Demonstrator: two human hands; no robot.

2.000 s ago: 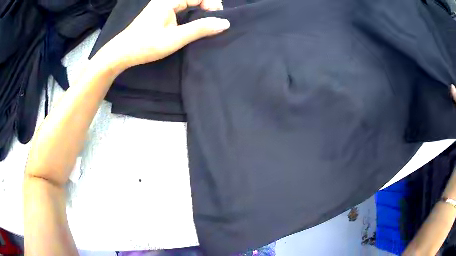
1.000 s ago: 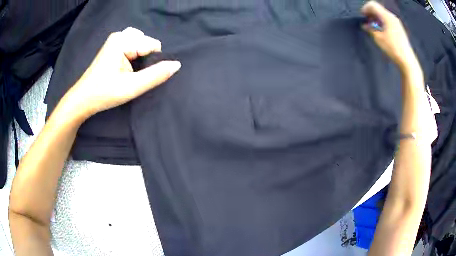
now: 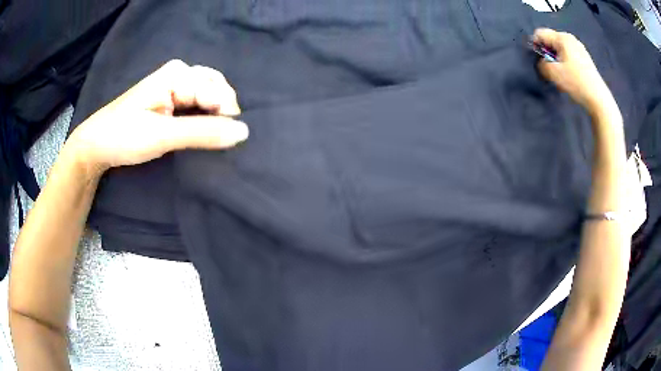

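A large black garment (image 3: 406,196) spreads over the pale table, its upper edge stretched between my hands and its lower part hanging past the table's front edge. My left hand (image 3: 170,119) pinches the upper left corner of the cloth between thumb and fingers. My right hand (image 3: 569,65) holds the upper right part of the cloth. A small bluish and reddish thing, likely the thread snips (image 3: 542,51), shows at its fingertips. The cloth is partly blurred and folded in the middle. More black layers (image 3: 145,224) lie under and behind it.
Dark cloth pieces (image 3: 36,65) hang at the left. The pale table (image 3: 145,311) shows at the lower left with a small dark speck. A blue crate (image 3: 536,339) stands at the lower right below the table. Black cloth (image 3: 645,290) and a whitish piece (image 3: 638,185) are at the right.
My right hand has come in from the right edge onto the garment's upper right part. Since one second ago, both hands have moved slightly down, and the cloth between them has shifted and folded.
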